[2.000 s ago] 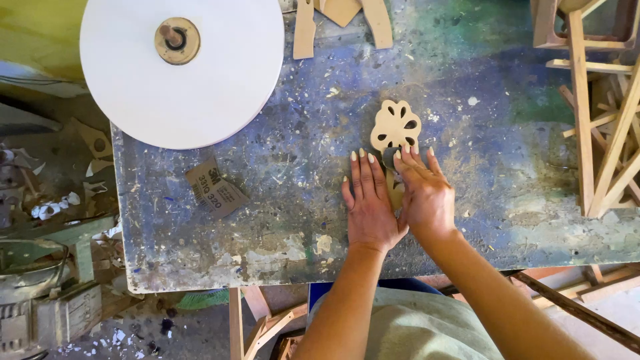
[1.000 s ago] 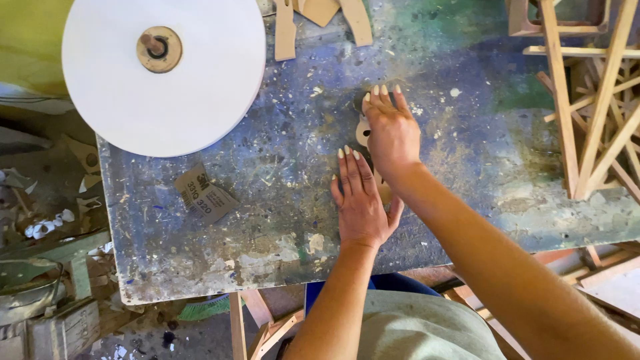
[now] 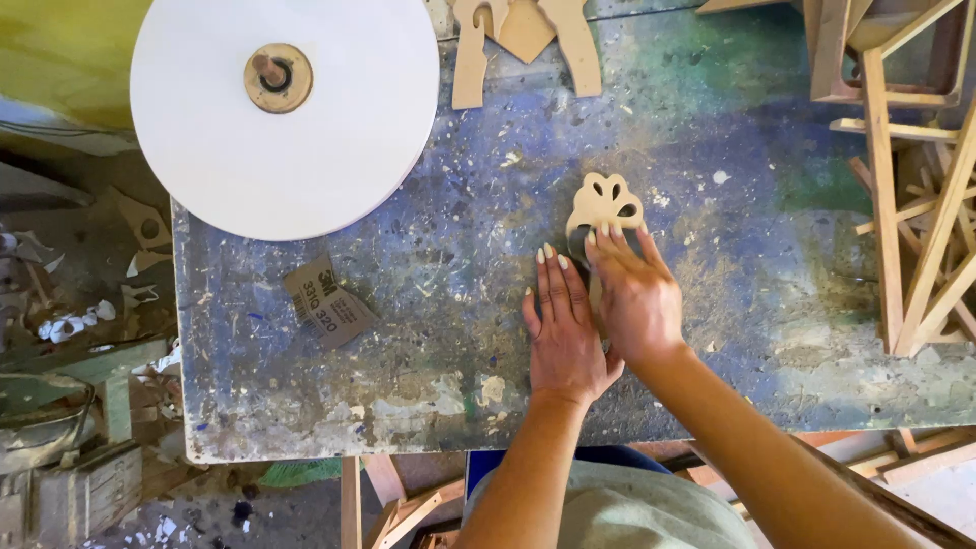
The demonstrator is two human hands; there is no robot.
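Observation:
A wooden cutout with a scalloped, flower-like head [image 3: 597,200] and petal-shaped holes lies flat on the paint-stained workbench [image 3: 427,320]. My right hand [image 3: 637,293] rests over its lower part, fingertips on the head; a dark edge of something shows under the fingers, too hidden to name. My left hand [image 3: 566,328] lies flat beside it, against the covered lower part of the cutout. A piece of sandpaper [image 3: 328,301], printed backing up, lies to the left of both hands.
A large white disc [image 3: 358,114] with a wooden hub covers the bench's upper left. Shaped wooden pieces [image 3: 577,53] lie at the far edge. Wooden frames and strips [image 3: 884,221] are piled at the right. Offcuts and debris litter the floor at left.
My right hand was farther up, over the cutout's head, one second ago; it has come back toward me, uncovering the head. My left hand has stayed low on the cutout.

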